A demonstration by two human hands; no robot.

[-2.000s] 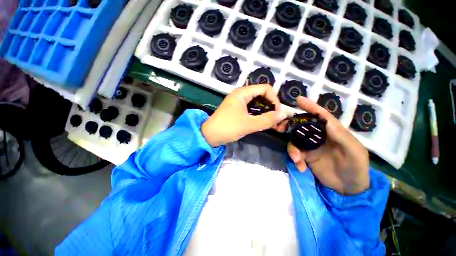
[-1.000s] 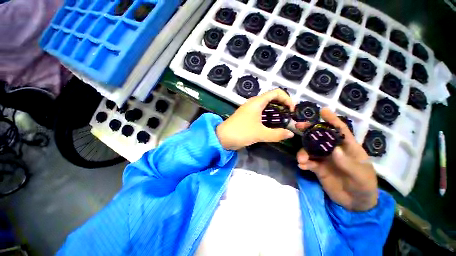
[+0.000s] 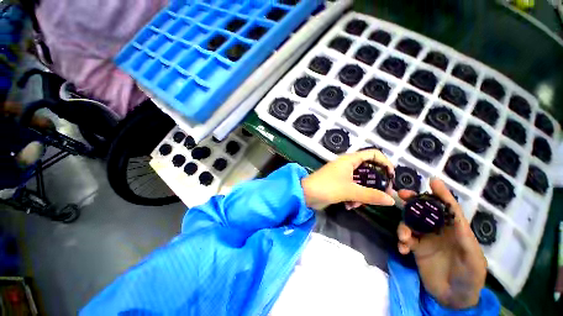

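My left hand [image 3: 346, 179] holds a round black unit [image 3: 370, 177] between thumb and fingers, its glossy face up with small pinkish reflections. My right hand [image 3: 449, 254] holds another black unit [image 3: 424, 213], glossy face up, at its fingertips. The two units are close together but apart, above the near edge of the white parts tray [image 3: 513, 247]. Black units with concentric rings, such as this one [image 3: 426, 145], sit in most of its pockets. Several pockets at its right end hold none. The fingers hide part of the tray's near edge.
A blue tray [image 3: 196, 99] with a few black units lies on stacked pale trays [image 3: 242, 111] at the left. A lower white tray [image 3: 179, 184] of black units is below. A wheel [image 3: 141, 162] and a pink garment [image 3: 99, 37] are at left. The bench [image 3: 290, 147] is dark green.
The view has swung left, so the trays and hands appear further right and lower. Both hands still hold their units, and the left unit's face now shows more fully than two seconds ago.
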